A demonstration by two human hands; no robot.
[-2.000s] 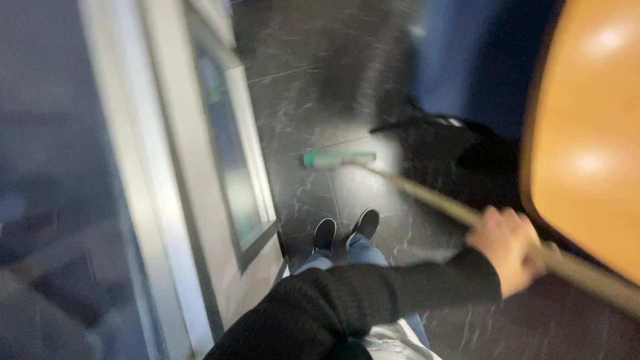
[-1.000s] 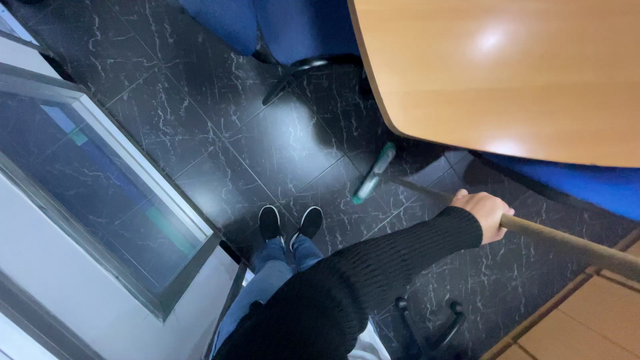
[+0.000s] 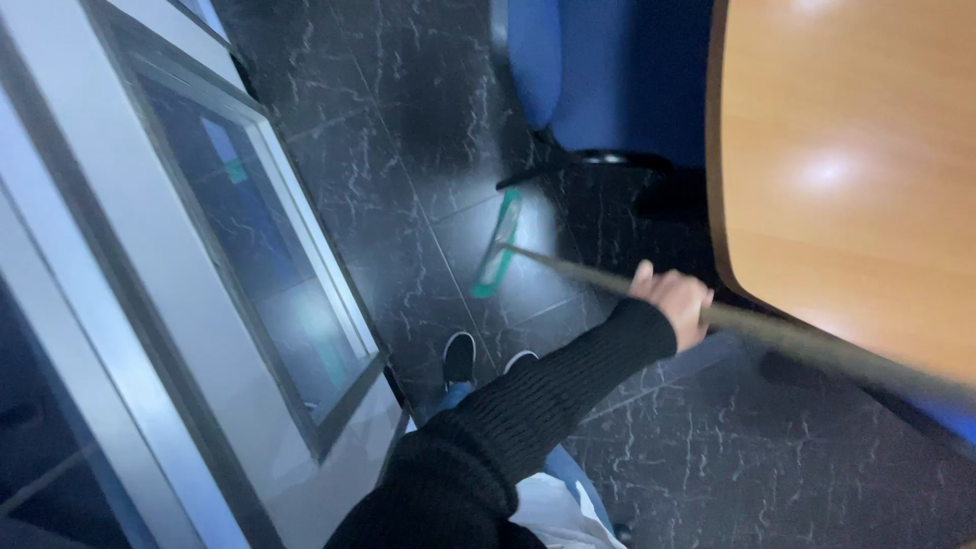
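Note:
My left hand [image 3: 675, 309] is closed around the long handle [image 3: 778, 335] of a push broom, partway along it. The handle slopes from the lower right down to a green and grey broom head [image 3: 499, 244] on the dark floor, in front of my feet. Black ribbed knit covers my outstretched left arm. Motion blurs the handle's near end, which leaves the view at the right edge. My right hand does not show.
A wooden tabletop [image 3: 846, 191] fills the upper right, beside blue chairs [image 3: 587, 76] with a black chair base [image 3: 618, 158] near the broom head. A framed glass panel [image 3: 252, 244] stands left. Black shoes [image 3: 459, 358] are on the dark tiled floor [image 3: 396, 191].
The broom head has moved away from beneath the table corner, leftward to the patch of floor near the chair base. My left hand keeps its hold on the handle. The view has shifted.

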